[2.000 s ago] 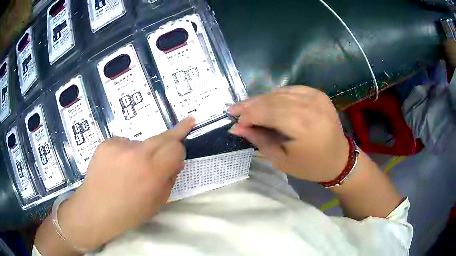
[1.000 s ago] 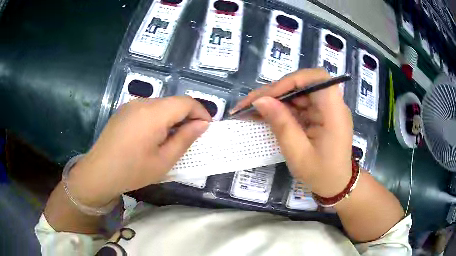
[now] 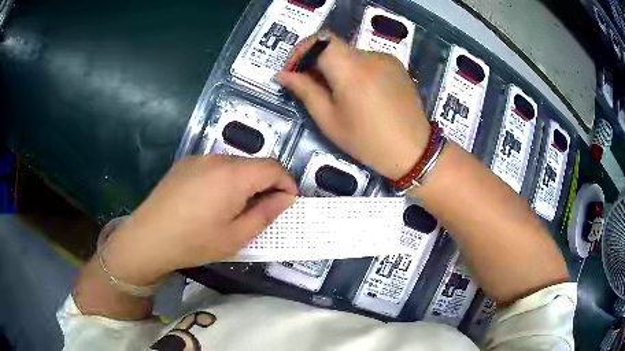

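Note:
My left hand (image 3: pixel 212 206) pinches the upper edge of a white dotted sheet (image 3: pixel 329 230), which lies over the near row of a clear moulded tray (image 3: pixel 296 147). My right hand (image 3: pixel 366 103) holds black tweezers (image 3: pixel 312 55) over the lower end of the far-row white panel at the left (image 3: pixel 274 44). The tweezer tips are hidden or too small to see, and I cannot tell whether they carry a piece. Other white panels with dark oval windows, such as this one (image 3: pixel 461 99), sit in the tray pockets.
A dark green mat (image 3: pixel 103 82) lies left of the tray. A pale grey board (image 3: pixel 541 62) runs behind the tray. At the right are a yellow-green V-shaped thing (image 3: pixel 570 192), a fan base (image 3: pixel 586 212) and a fan grille (image 3: pixel 615 247).
My right hand has moved with the tweezers from the sheet's upper edge to the far-left panel. My left hand still holds the sheet. The view has shifted, so the tray sits further right.

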